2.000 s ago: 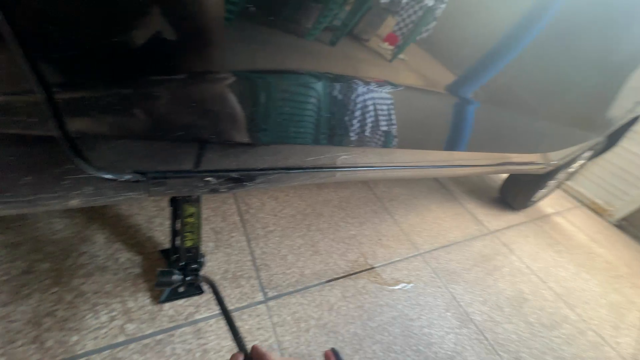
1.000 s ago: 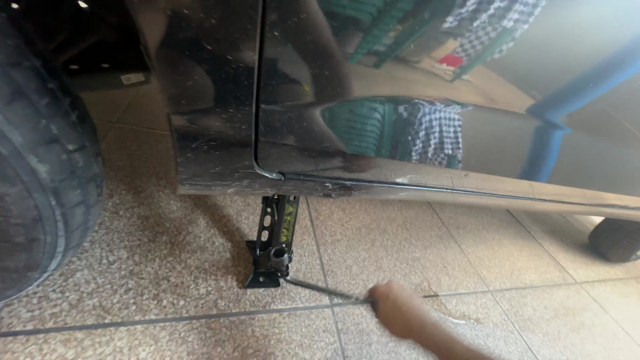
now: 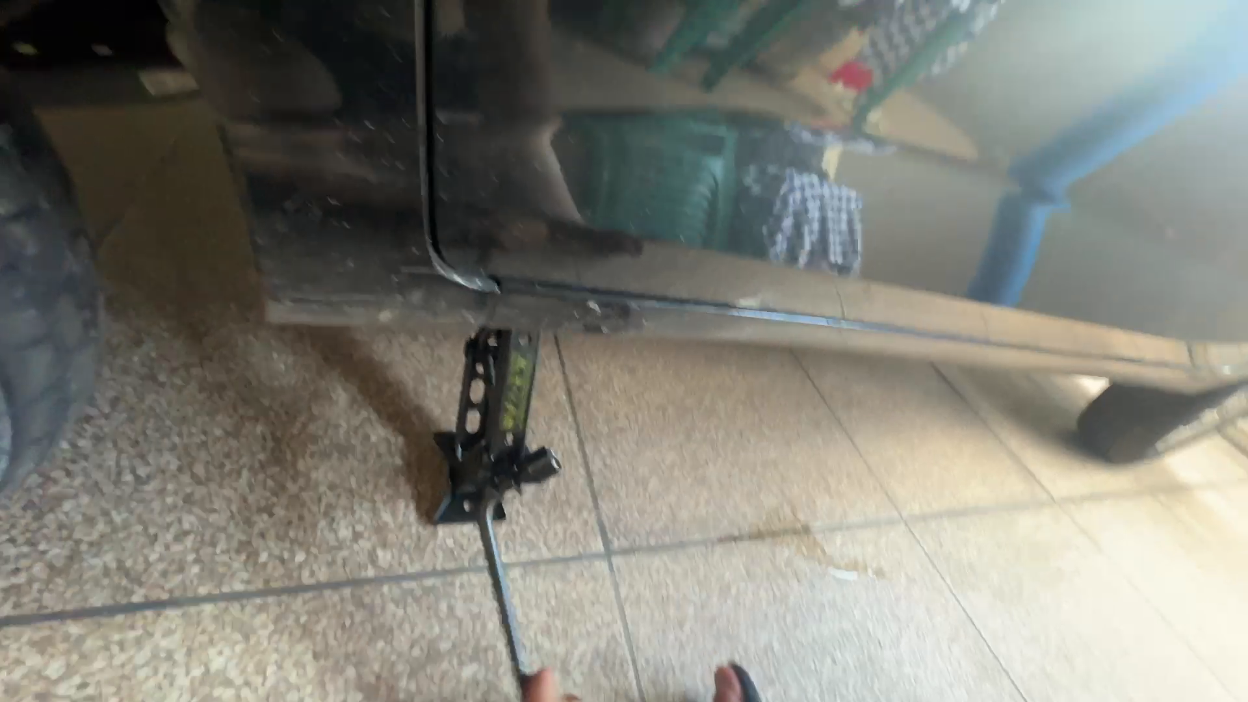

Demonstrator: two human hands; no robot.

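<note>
My right hand (image 3: 546, 686) shows only at the bottom edge, its fingers on the end of a bent metal crank rod (image 3: 503, 595). The rod runs up to the base of a black scissor jack (image 3: 497, 419) with yellow lettering. The jack stands on the tiled floor, its top under the sill (image 3: 663, 330) of a dark car, below the lower corner of a door gap. Most of my right hand is cut off by the frame. My left hand is not in view.
A tire (image 3: 44, 292) is at the left edge, another wheel (image 3: 1121, 419) far right. The glossy door panel (image 3: 673, 58) reflects green chairs, checked cloth and a blue pipe. A skin-toned tip with a dark edge (image 3: 729, 682), possibly a sandaled toe, shows at the bottom.
My right hand, right of the jack one second ago, is now below it at the bottom edge. The crank rod has swung from pointing right to pointing down the view.
</note>
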